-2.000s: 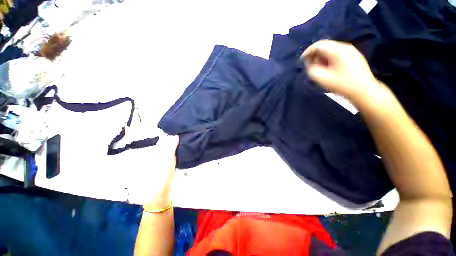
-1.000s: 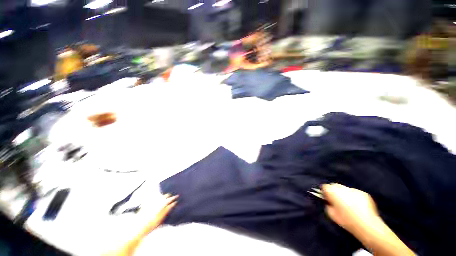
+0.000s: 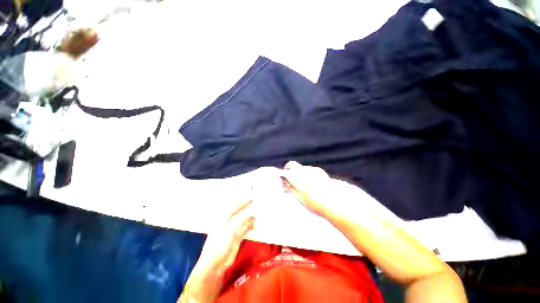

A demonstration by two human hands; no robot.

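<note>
A dark navy garment [image 3: 260, 127] lies spread on the white table, its straight stitched edge at the upper left. My right hand [image 3: 308, 184] is at the garment's lower edge with its fingers curled; whether it holds a small tool or a bit of cloth cannot be made out. My left hand [image 3: 228, 239] is in front of the table's near edge, off the cloth, with its fingers apart and nothing visible in it.
A large navy pile [image 3: 473, 100] with a white label [image 3: 432, 19] lies to the right. A black strip [image 3: 118, 112] curves on the table [image 3: 195, 207] at left, near a phone [image 3: 64, 164] and plastic bags [image 3: 41, 74]. My red apron [image 3: 296, 275] is below.
My left hand has left the garment's left corner and moved down towards me. My right hand has moved left and nearer to me, to the lower edge. The view has tilted back down.
</note>
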